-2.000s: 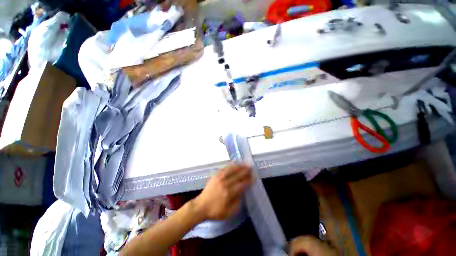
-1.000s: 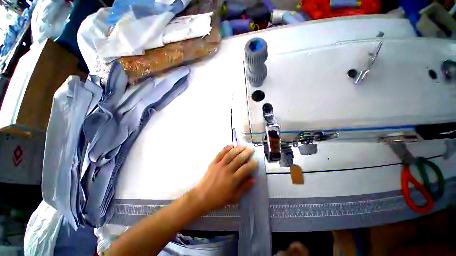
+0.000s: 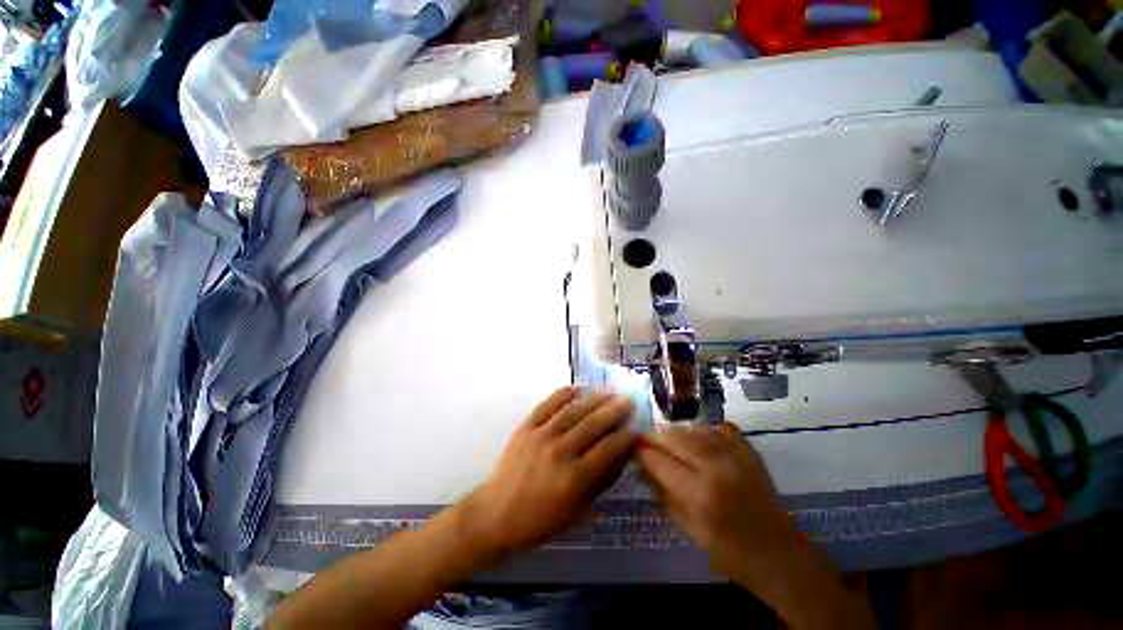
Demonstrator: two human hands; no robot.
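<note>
My left hand (image 3: 554, 455) lies bare on a pale grey-blue cloth strip (image 3: 600, 373) at the needle area, fingers together, pressing it down. My right hand (image 3: 704, 486) is beside it, fingertips meeting near the strip's right edge and pinching it just in front of the presser area. The white sewing machine head (image 3: 788, 234) stands behind and right, its chrome take-up guard (image 3: 675, 369) just above the fingertips. The needle and foot are hidden. A grey-blue strip end (image 3: 616, 105) shows behind the grey ribbed knob (image 3: 635, 166).
A pile of grey-blue strips (image 3: 246, 332) lies on the left of the table. A wrapped brown package (image 3: 406, 154) with white-blue cloth is at back left. Scissors (image 3: 1020, 462) with red-orange and green handles lie right. A measuring band (image 3: 862, 507) runs along the front edge. Thread spools (image 3: 579, 71) stand behind.
My right hand has come up from below the table edge to join my left hand. A strip end now shows behind the knob. The brown tab is no longer visible.
</note>
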